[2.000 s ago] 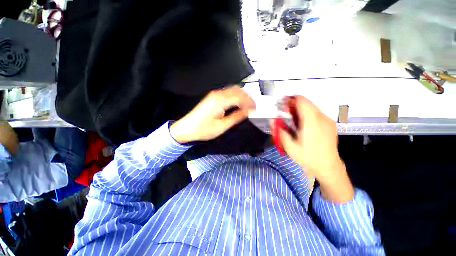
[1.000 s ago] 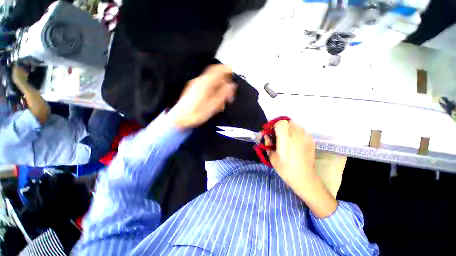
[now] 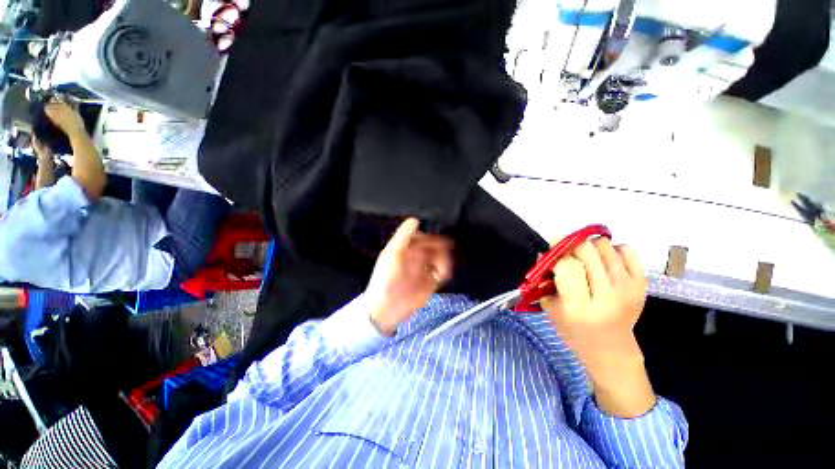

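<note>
Black garment cloth (image 3: 403, 128) lies over the table left of the sewing machine and hangs down onto my lap. My right hand (image 3: 595, 289) holds the red-handled scissors (image 3: 471, 316) at the table's front edge, blades pointing left and down in front of my shirt. The blades look closed and are clear of the cloth. My left hand (image 3: 417, 273) is at the lower part of the cloth, left of the blades. Its fingers are blurred, with the thumb raised, and I cannot tell if they pinch the cloth.
The white and blue sewing machine (image 3: 705, 37) is at the upper right, with a black cloth scrap (image 3: 789, 50) hanging on it. Snips (image 3: 810, 211) lie at the right. Brown patches (image 3: 677, 260) mark the table edge. Another person (image 3: 87, 234) works at the left beside a grey motor housing (image 3: 142, 57).
The scissors and my right hand have moved right and slightly down. My left hand has come down from higher on the cloth. The cloth has shifted and spread to the right.
</note>
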